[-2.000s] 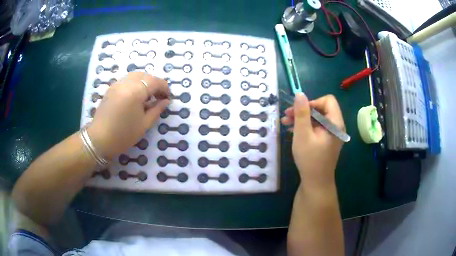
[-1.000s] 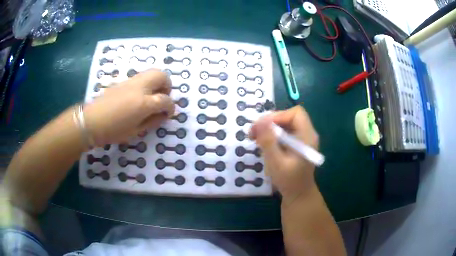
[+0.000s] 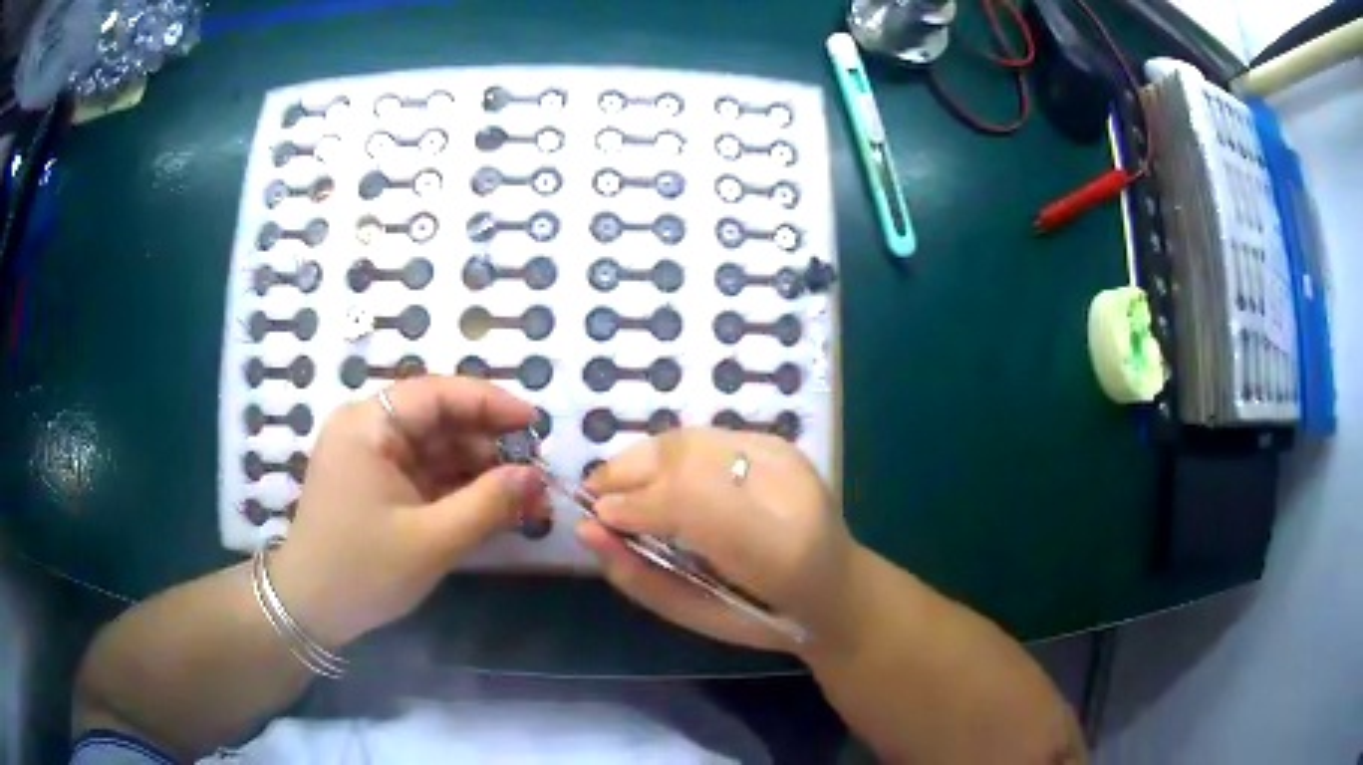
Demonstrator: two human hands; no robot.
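My left hand (image 3: 401, 486) holds a small round metal component (image 3: 517, 446) between thumb and fingertips above the lower middle of the foam tray. My right hand (image 3: 718, 516) holds silver tweezers (image 3: 680, 561), their tips pointing left and reaching the component. The white foam tray (image 3: 830, 448) lies flat beneath both hands, with columns of dumbbell-shaped slots. Ringed parts sit in many upper slots; lower slots look dark. A small black clump (image 3: 816, 275) lies at the tray's right edge. Some lower slots are hidden by my hands.
A mint-green utility knife (image 3: 872, 142) lies right of the tray. Beyond it are a silver fixture (image 3: 903, 26), a red clip (image 3: 1082, 200) with leads, a black mouse (image 3: 1069, 67), a pale green tape roll (image 3: 1123, 345) and stacked trays (image 3: 1218, 254). A parts bag (image 3: 127, 45) is upper left.
My left hand has moved down from the tray's upper middle and now shows a component in its fingertips. My right hand has moved left with the tweezers to meet it.
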